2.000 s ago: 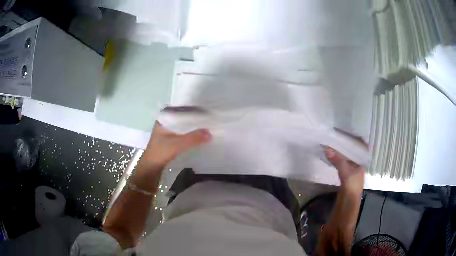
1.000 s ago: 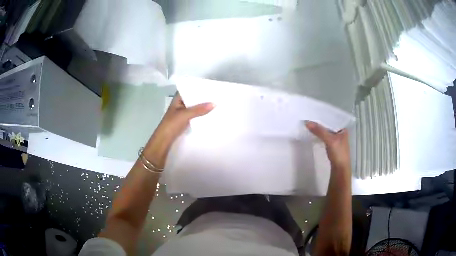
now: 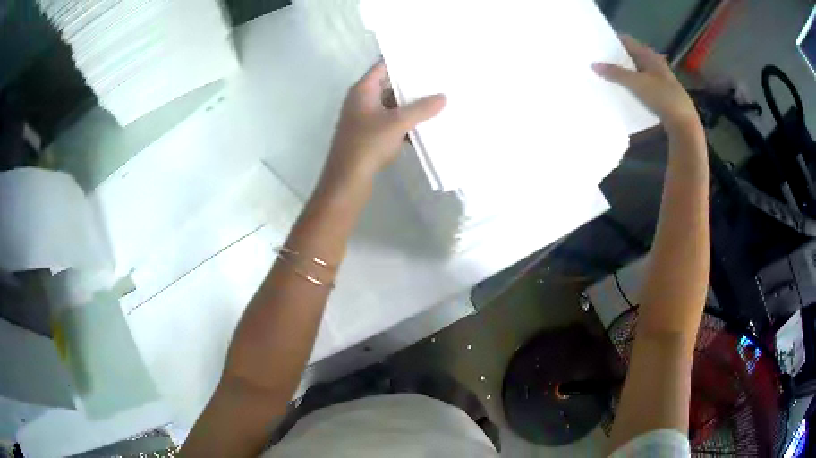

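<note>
A sheet bundle (image 3: 519,80) of plain white paper lies between my hands at the upper right, over the finished stack (image 3: 528,201), whose ragged edges show below it. Whether the bundle touches the stack I cannot tell. My left hand (image 3: 380,121) grips its left edge, thumb on top and fingers hidden underneath. My right hand (image 3: 649,80) grips its right edge, thumb on top. Loose sheets (image 3: 192,259) lie on the white table at the left, some with small dark marks.
A far stack (image 3: 152,54) with layered edges stands at the upper left. A pale green mat (image 3: 107,349) and curled white sheets (image 3: 54,219) are at the left. A red fan (image 3: 729,385) stands on the floor at the lower right, by dark equipment.
The view has turned right. My hands and the bundle have moved from the middle of the table to the stack at the right. The far stack has come into view at the upper left.
</note>
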